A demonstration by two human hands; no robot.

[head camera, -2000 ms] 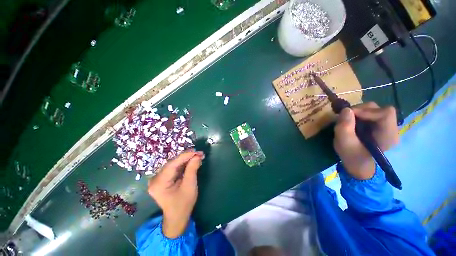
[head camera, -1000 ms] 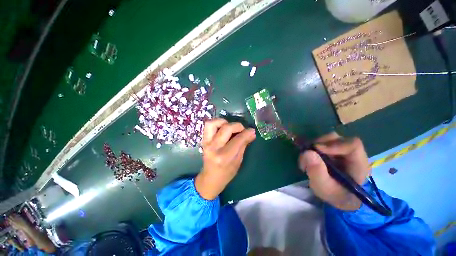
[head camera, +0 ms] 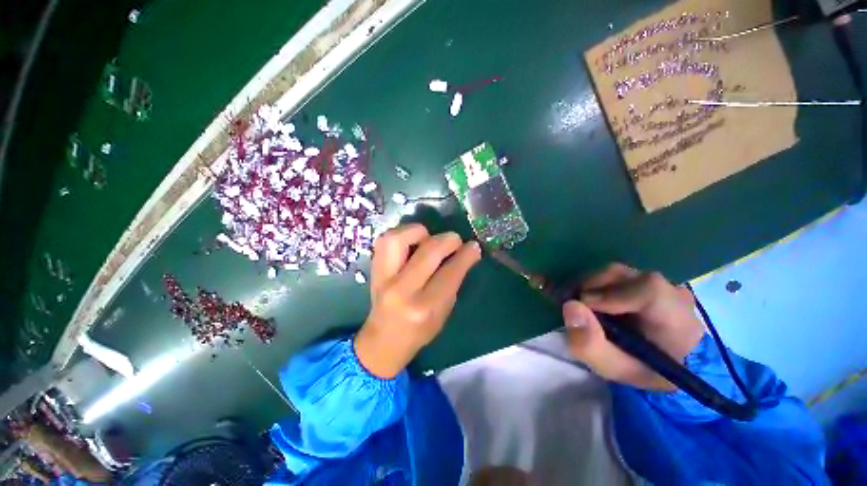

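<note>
A green circuit board (head camera: 491, 197) with a grey area lies flat on the dark green bench mat. My right hand (head camera: 635, 327) holds a black soldering iron (head camera: 656, 364); its thin tip touches or nearly touches the board's lower end. My left hand (head camera: 414, 296) has its fingertips pinched at the board's lower left corner; any small part between them is too small to make out. A large heap of white components with red leads (head camera: 295, 195) lies left of the board. A smaller dark red-brown heap (head camera: 219, 315) lies further left and nearer me.
A cardboard pad (head camera: 694, 104) with wavy rows of specks and pale wire strands lies at the right. Two loose white components (head camera: 456, 102) lie above the board. A pale rail (head camera: 190, 171) separates the mat from the conveyor (head camera: 57, 171) with spaced boards. Another person's hand (head camera: 67, 454) and a black fan (head camera: 214, 465) show lower left.
The iron's tip has moved from the cardboard to the board's lower end. My left hand has moved from beside the white heap to the board. The white tub has left the view.
</note>
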